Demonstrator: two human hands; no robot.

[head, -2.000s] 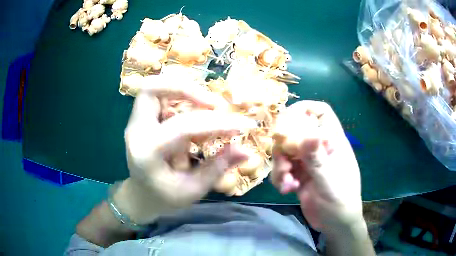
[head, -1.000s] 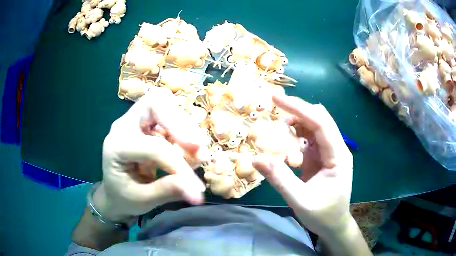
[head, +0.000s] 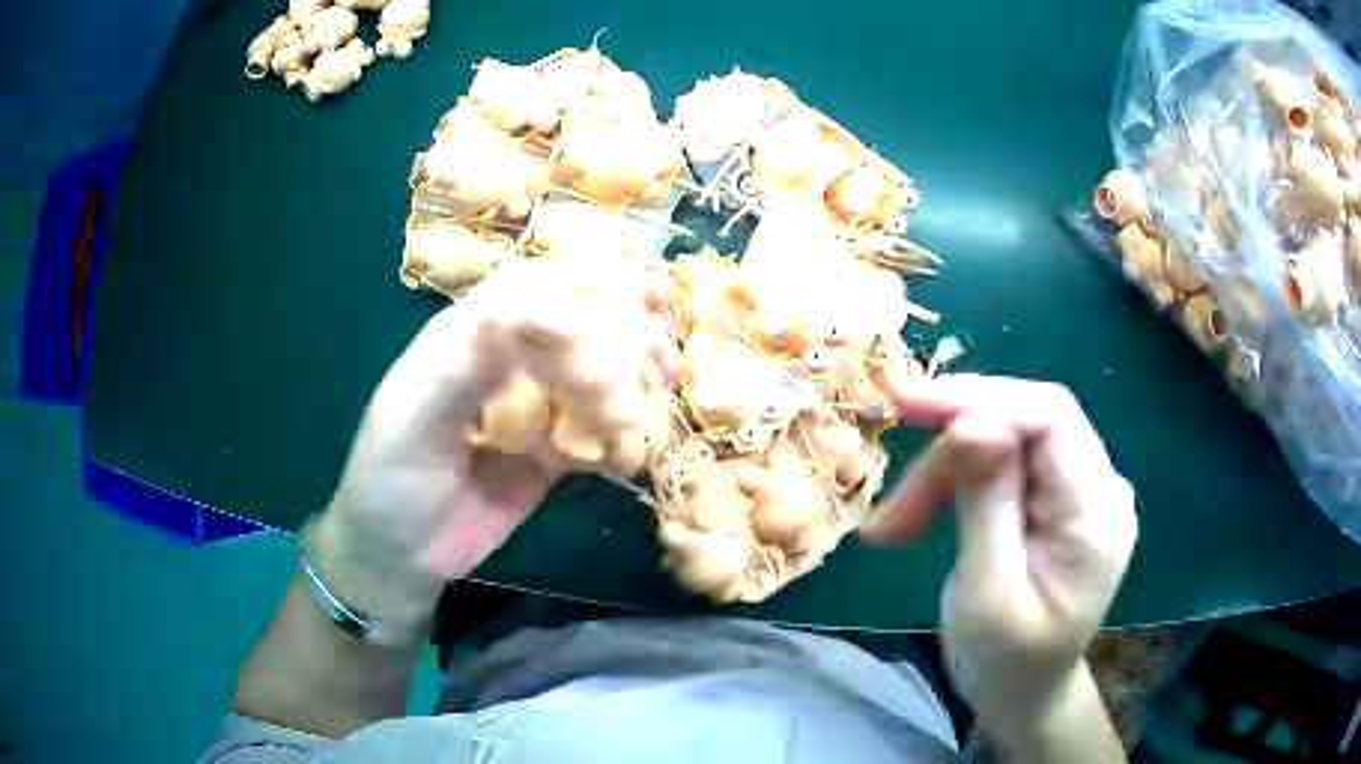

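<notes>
My left hand (head: 448,433) holds one or more peach moulded parts (head: 515,415) in its curled palm, left of the middle of the table. My right hand (head: 1030,493) is at the right edge of the heap, thumb and fingers bent close together and blurred; I cannot tell whether something small is between the fingertips. Between and beyond the hands lies a wide heap of peach moulded shots (head: 605,157), rounded parts joined by thin rods. Small pale balls with dark dots show among them. Part of the heap is hidden by my left hand.
A small pile of loose peach parts (head: 336,60) lies at the far left of the dark green table (head: 254,329). A clear plastic bag (head: 1313,358) full of peach parts lies at the right. Blue edges show beside the table at left.
The view has shifted, so the table things sit further right. My left hand has turned and shows parts in its palm. My right hand has moved right and its fingers have drawn together, away from the parts.
</notes>
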